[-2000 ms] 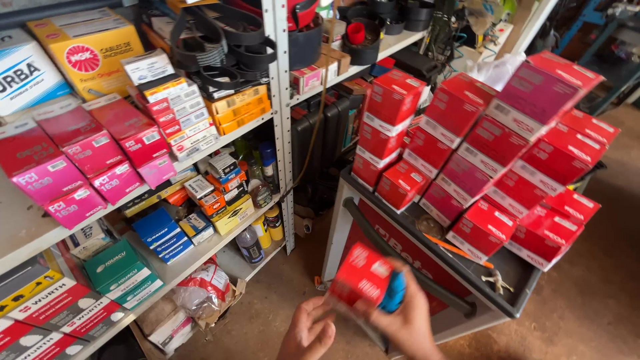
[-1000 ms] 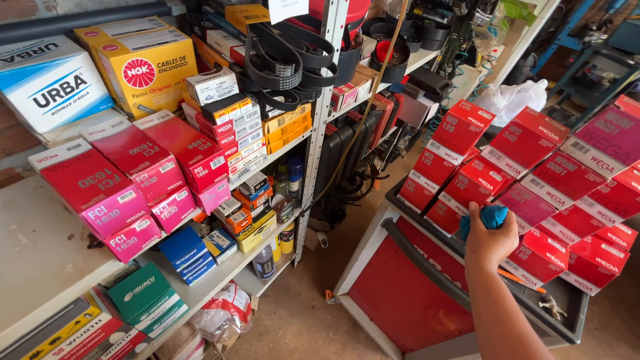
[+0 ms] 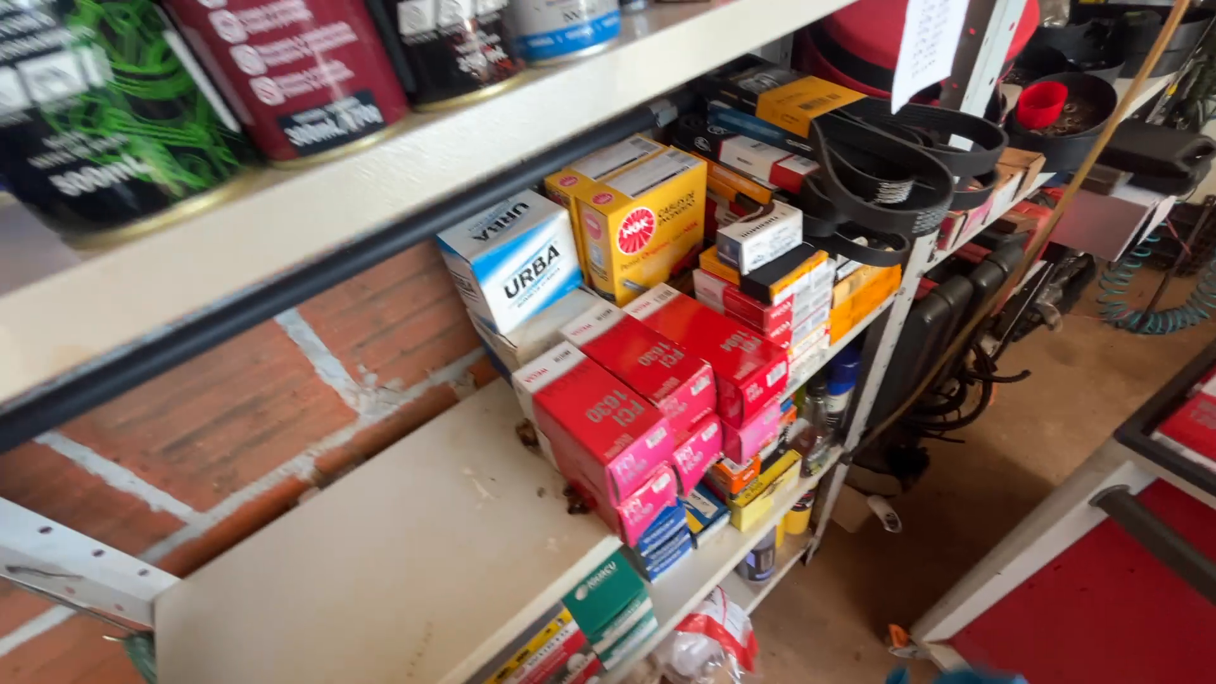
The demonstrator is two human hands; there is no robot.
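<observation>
Neither my left hand nor my right hand shows. A sliver of blue material point(image 3: 959, 675), probably a cloth, shows at the bottom edge; what holds it is hidden. Red and pink Wega filter boxes point(image 3: 598, 418) stand in rows, some stacked, on the middle metal shelf point(image 3: 399, 541). Behind them are a white and blue Urba box point(image 3: 518, 266) and yellow NGK boxes point(image 3: 646, 228). Small cartons point(image 3: 760, 237) are piled to their right, beside black rubber belts point(image 3: 883, 180).
Spray or paint cans point(image 3: 294, 76) stand on the upper shelf, close to the view. Green boxes point(image 3: 608, 594) and a plastic bag point(image 3: 708, 641) are lower down. A shelf upright point(image 3: 869, 370) separates the bays. A red-panelled cart point(image 3: 1092, 589) stands at the right.
The view has swung left, to the shelves. My right hand, over the red boxes on the cart with blue material one second ago, has left the view. Both hands were visible two seconds ago.
</observation>
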